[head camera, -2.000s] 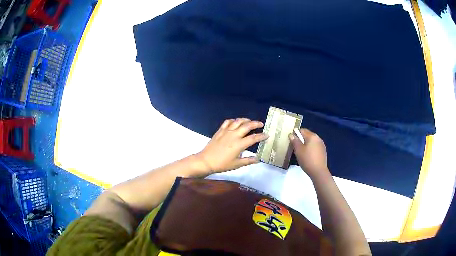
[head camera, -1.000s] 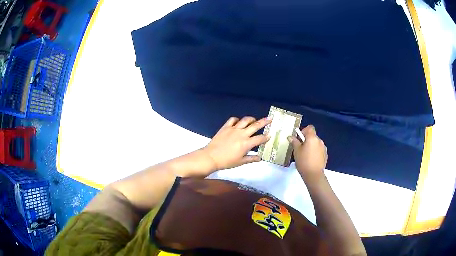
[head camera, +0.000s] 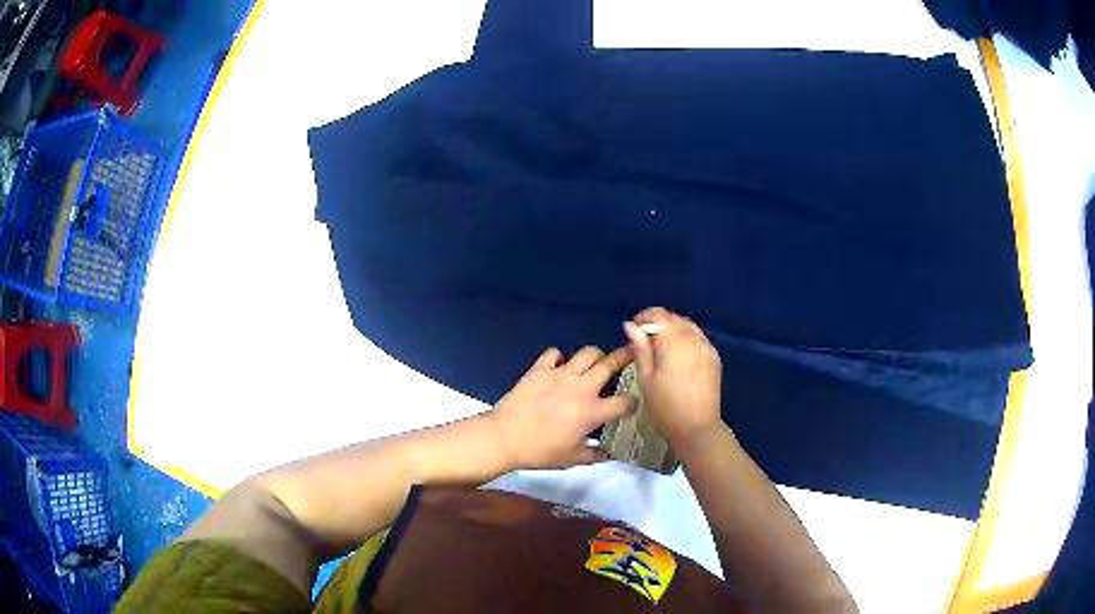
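Note:
A navy garment body (head camera: 504, 216) lies flat on the white table, with a sleeve or strip sticking out at the top. The beige card template (head camera: 640, 429) lies at the garment's near edge, partly covered by my hands. My left hand (head camera: 555, 411) lies flat with fingers spread, its fingertips on the card's left side. My right hand (head camera: 682, 374) is over the card's upper right part and holds a thin white marking stick (head camera: 650, 327) between thumb and finger, near the card's top edge.
The white table (head camera: 228, 288) has yellow-orange edging. Blue crates (head camera: 118, 210) and red stools (head camera: 39, 369) stand on the blue floor at the left. More dark cloth (head camera: 1009, 22) lies at the top right. My brown apron touches the bottom of the view.
My right hand has moved left and up over the card, from its right side to its top. The view has tilted up, so the table things sit lower and the garment's top edge shows.

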